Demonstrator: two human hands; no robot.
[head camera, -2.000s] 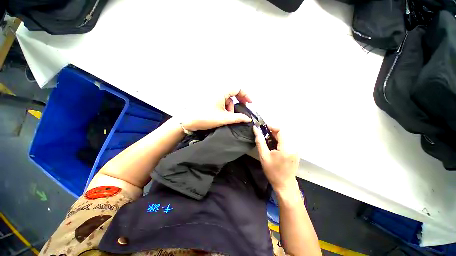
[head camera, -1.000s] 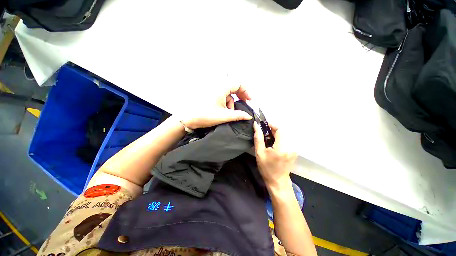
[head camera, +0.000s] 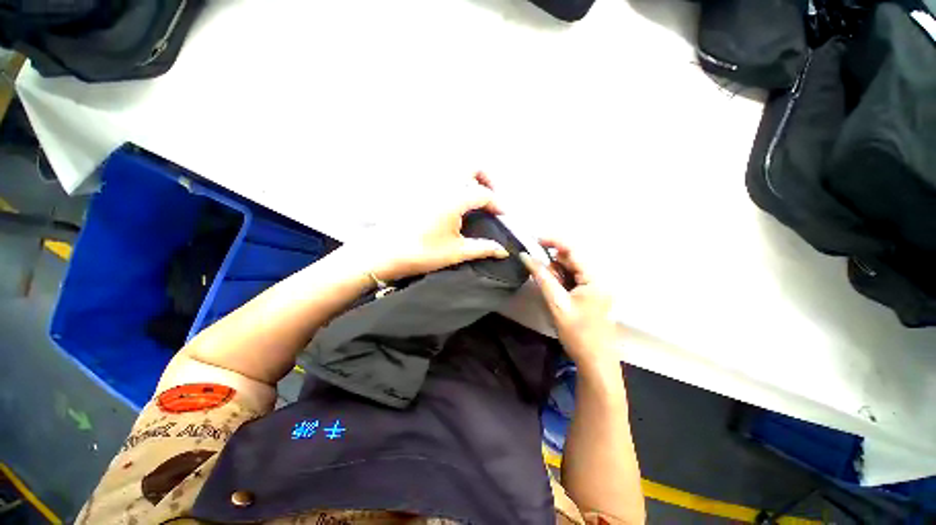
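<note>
A small black-grey bag (head camera: 395, 330) hangs over my lap at the table edge, its smooth cloth spread down towards the apron. My left hand (head camera: 436, 241) pinches its upper edge between thumb and fingers. My right hand (head camera: 570, 292) is close against the right side of that edge, thumb and fingertips at the seam. Thread snips (head camera: 559, 273) sit in my right hand, mostly hidden by the fingers. Whether the blades touch the cloth cannot be told.
The white-covered table (head camera: 411, 103) lies in front. Piled black bags (head camera: 821, 154) are at its right, another bag (head camera: 113, 36) at far left. A blue bin (head camera: 123, 277) with dark items stands left of my lap. A small blue container (head camera: 559, 405) is below the table edge.
The snips' blades stood clear beside the edge one second ago and are now mostly hidden. My right hand's fingers have shifted and spread. The view has shifted slightly.
</note>
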